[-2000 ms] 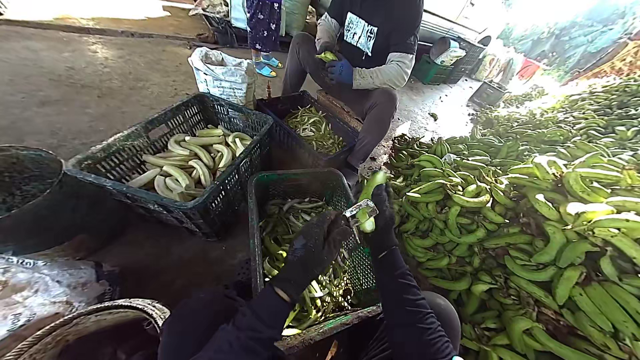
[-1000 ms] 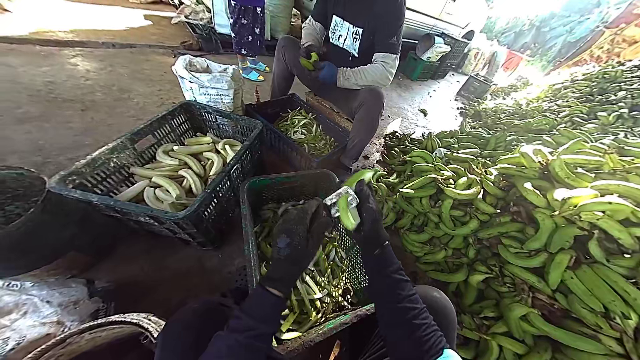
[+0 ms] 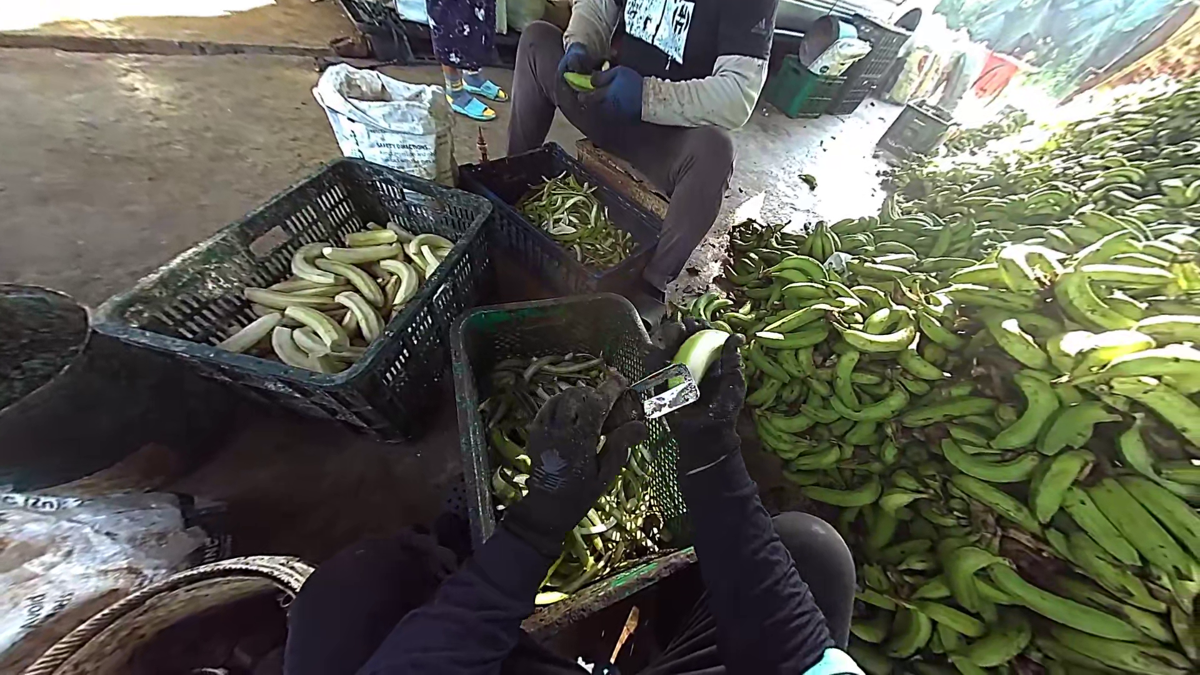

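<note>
My left hand (image 3: 574,459), in a dark glove, grips a metal peeler (image 3: 671,392) above the crate of peels. In my right hand (image 3: 712,412), also gloved, a partly peeled green plantain or banana (image 3: 701,354) points up, its pale flesh showing near the peeler's frame. Below both hands, a green plastic crate (image 3: 476,459) holds many strips of peel (image 3: 600,534). Several peeled pale fruits (image 3: 361,281) lie in the dark plastic crate (image 3: 394,366) at the left.
A large heap of green plantains or bananas (image 3: 1012,441) fills the right. Across from me sits a co-worker (image 3: 656,112) with a fruit in gloved hands, beside a crate of peels (image 3: 534,253). A white sack (image 3: 384,127) stands behind; a round basket (image 3: 169,600) is at lower left.
The fruit in my right hand shows more pale flesh than before. My left hand and the peeler have moved off its upper part, and the peeler now sits lower, beside the right hand.
</note>
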